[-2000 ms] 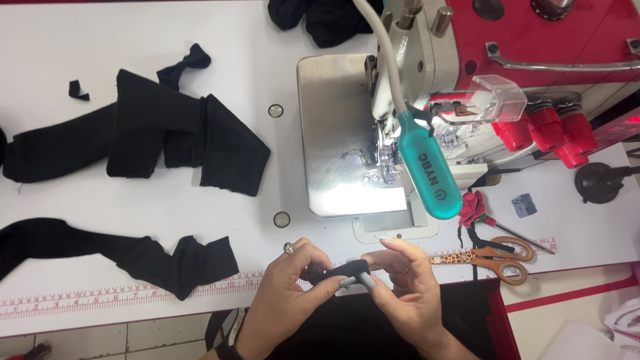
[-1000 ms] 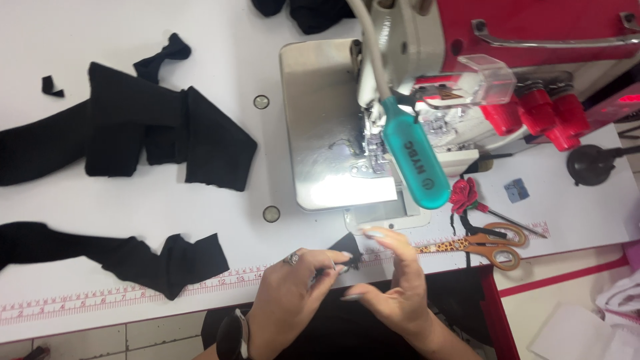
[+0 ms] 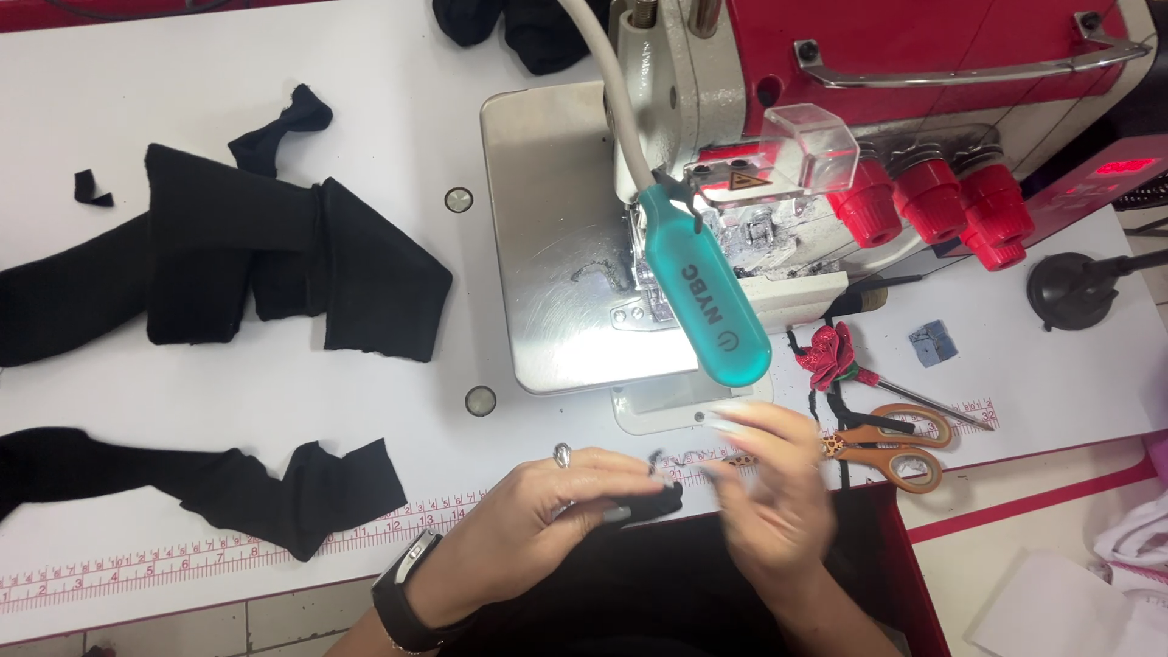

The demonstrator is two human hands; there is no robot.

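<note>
My left hand [image 3: 557, 520], with a ring and a wristwatch, pinches a small piece of black fabric [image 3: 655, 504] at the table's front edge. My right hand [image 3: 771, 488] is just to the right, blurred, its thumb and fingers apart and holding nothing visible. Both hands are in front of the metal bed plate [image 3: 566, 301] of a red and white overlock sewing machine [image 3: 876, 55]. A teal lamp [image 3: 707, 301] shines on the needle area. Orange-handled scissors [image 3: 890, 447] lie right of my right hand, partly hidden by it.
Black fabric pieces [image 3: 219, 255] and a long black strip [image 3: 274, 493] lie on the left of the white table. A printed ruler [image 3: 173, 566] runs along its front edge. A red flower-topped stick [image 3: 832, 356], a small blue-grey piece [image 3: 932, 343] and a black suction-cup base [image 3: 1072, 292] lie at right.
My right hand has come away from the black fabric, which both hands were touching two seconds ago. My left hand still has the fabric.
</note>
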